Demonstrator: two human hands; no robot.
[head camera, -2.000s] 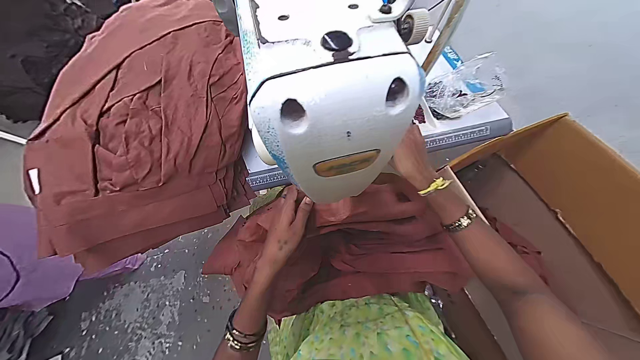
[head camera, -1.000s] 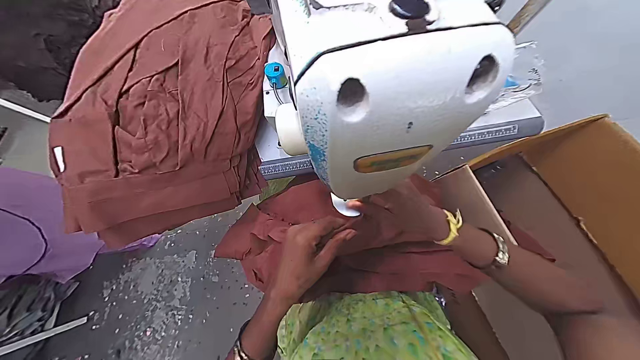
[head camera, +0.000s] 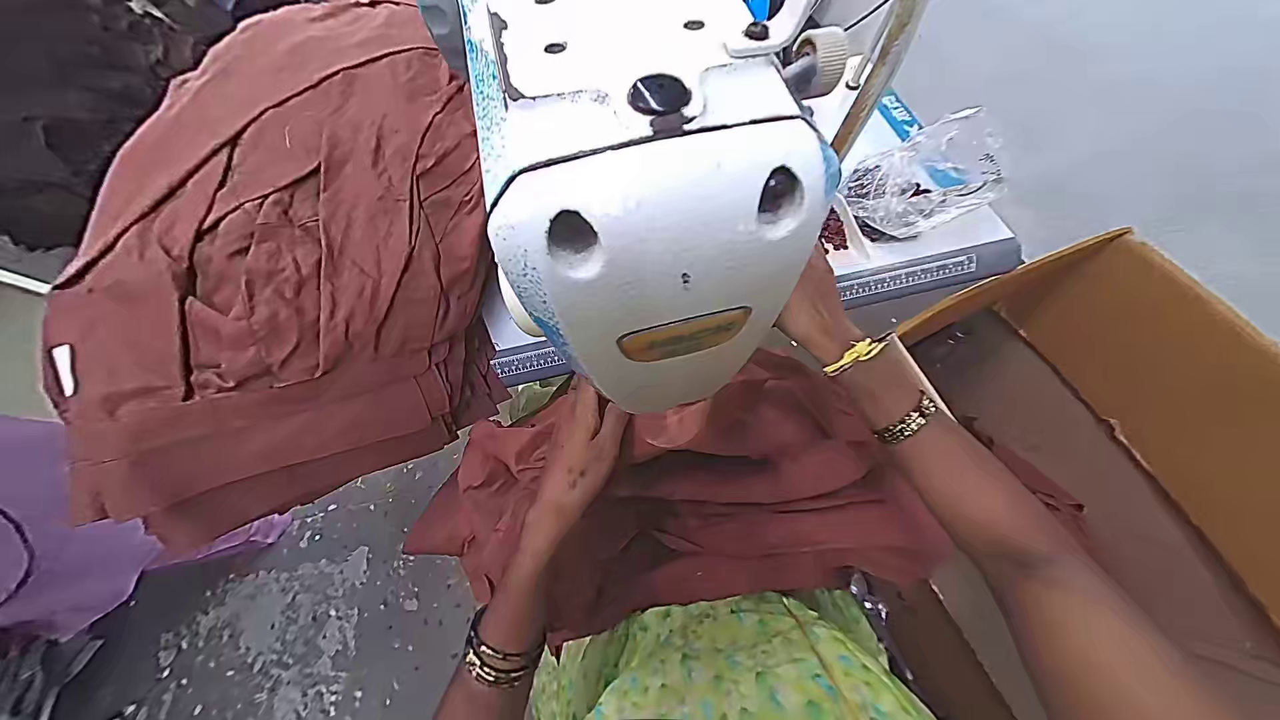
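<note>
The white head of a sewing machine (head camera: 670, 260) fills the upper middle and hides its needle area. Reddish-brown fabric (head camera: 740, 500) lies bunched below it, over the lap. My left hand (head camera: 585, 440) rests on this fabric at the machine's lower left, its fingertips partly hidden by the head. My right hand (head camera: 810, 300) reaches behind the head's right side; its fingers are hidden, so what it touches does not show. A tall pile of reddish-brown fabric pieces (head camera: 300, 260) stands to the left of the machine.
An open cardboard box (head camera: 1130, 370) stands at the right. A clear plastic bag (head camera: 930, 180) lies on the machine bed's right side, near a printed ruler scale (head camera: 910, 278). Purple fabric (head camera: 60, 540) is at the lower left and dark fabric (head camera: 80, 110) at the upper left.
My right hand, seen on the fabric below the machine head one second ago, is now behind the head's right side. My left hand has moved up to the head's lower left edge.
</note>
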